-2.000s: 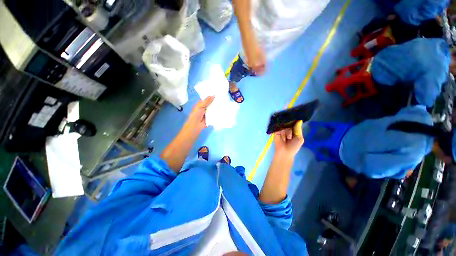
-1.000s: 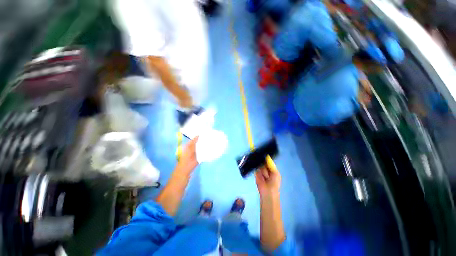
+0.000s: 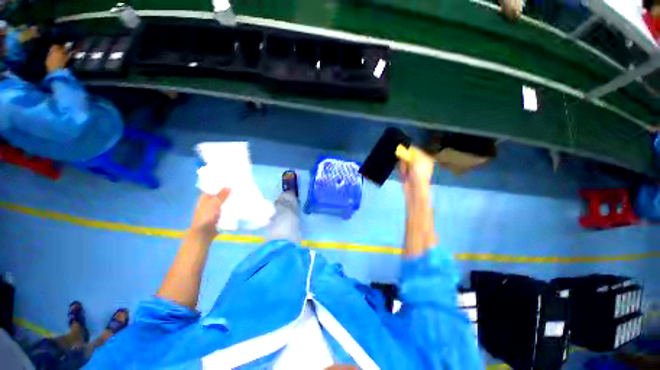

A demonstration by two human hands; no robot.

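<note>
My left hand (image 3: 211, 209) grips a loose bunch of white sleeves (image 3: 233, 181) by its lower left edge, above the blue floor. My right hand (image 3: 416, 168), with yellow finger cots, holds a flat black smartphone (image 3: 385, 155) by its right side, tilted, in front of the bench edge. The sleeves overlap, so single ones cannot be told apart. My hands are well apart.
A green bench (image 3: 463, 108) with a pale rail runs across the top, with a long black tray (image 3: 326, 69) and a small white slip (image 3: 530, 98). A blue stool (image 3: 335, 188) stands ahead, a brown box (image 3: 463, 155) under the bench. Black stacks (image 3: 506, 311) stand lower right. A coworker sits left.
The view has turned from the aisle to the bench, now across the top. Both hands still hold the same things. They are farther apart, and my right hand is higher in the picture.
</note>
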